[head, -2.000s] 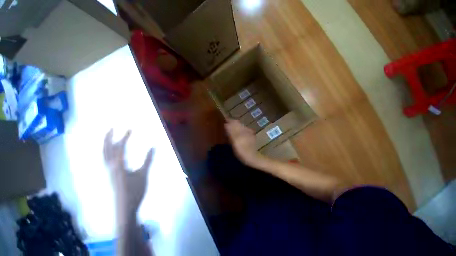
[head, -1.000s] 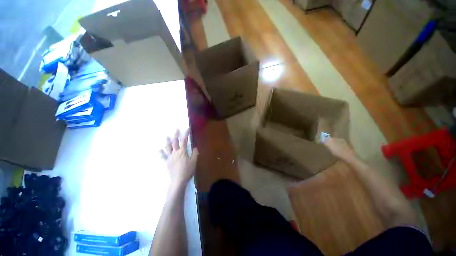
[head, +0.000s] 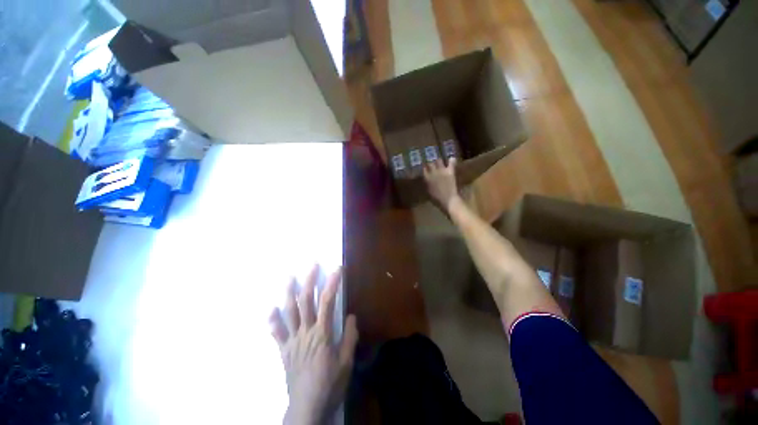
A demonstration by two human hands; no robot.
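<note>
My right hand [head: 441,183] reaches over the near side of an open shipping carton [head: 499,104] on the floor. Its fingers touch the white-labelled ends of brown inner boxes [head: 422,143] standing in a row there; whether they grip one is not clear. A second open shipping carton [head: 665,249] stands nearer, with labelled brown boxes [head: 629,290] at both sides and a gap between. My left hand [head: 317,349] rests empty, fingers spread, at the edge of the white table [head: 216,249].
Blue-and-white retail boxes [head: 120,187] and a brown carton [head: 241,91] are at the table's back. Another brown carton [head: 46,216] and a black cable pile [head: 46,365] lie left. A red stool [head: 735,336] stands at the right edge.
My right hand has moved from the nearer floor carton to the farther one. My left hand stays open at the table edge. The view has shifted, showing more of both cartons' insides.
</note>
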